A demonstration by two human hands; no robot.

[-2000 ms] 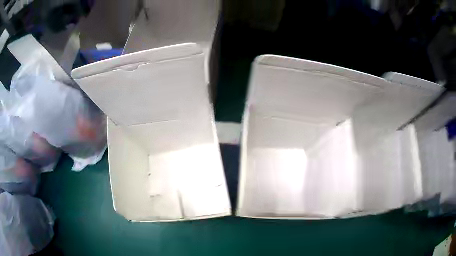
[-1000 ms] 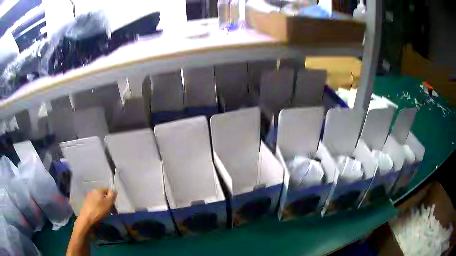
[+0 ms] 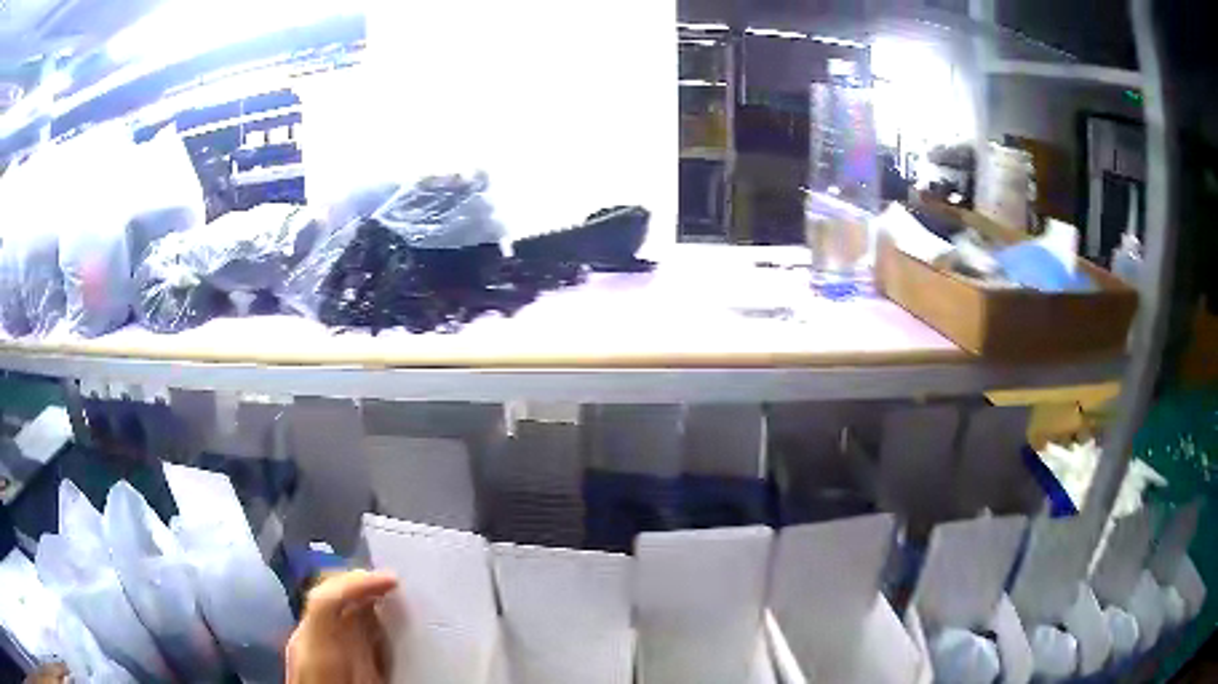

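Note:
A row of open-topped cartons with raised white-grey flaps [image 3: 568,608] runs along the bottom. The left ones show no contents where visible; those at the right hold round white-wrapped units [image 3: 964,655]. My left hand [image 3: 341,631] is bare, cut off by the bottom edge, with bent fingers at the left edge of the leftmost front flap [image 3: 434,601]. Whether it grips the carton is hidden. My right hand is not in view. Several white-wrapped units [image 3: 160,588] stand at the lower left.
A raised white shelf [image 3: 641,350] crosses the view. It bears bagged items [image 3: 227,261], a tangled black bundle [image 3: 414,274], a clear bottle [image 3: 842,201] and a brown parts carton [image 3: 1002,314]. More raised flaps stand below the shelf. A metal post [image 3: 1135,388] is at the right.
The view has tilted up, so more of the shelf shows and the cartons sit lower. My left hand shows farther right in the picture, still beside the leftmost front carton.

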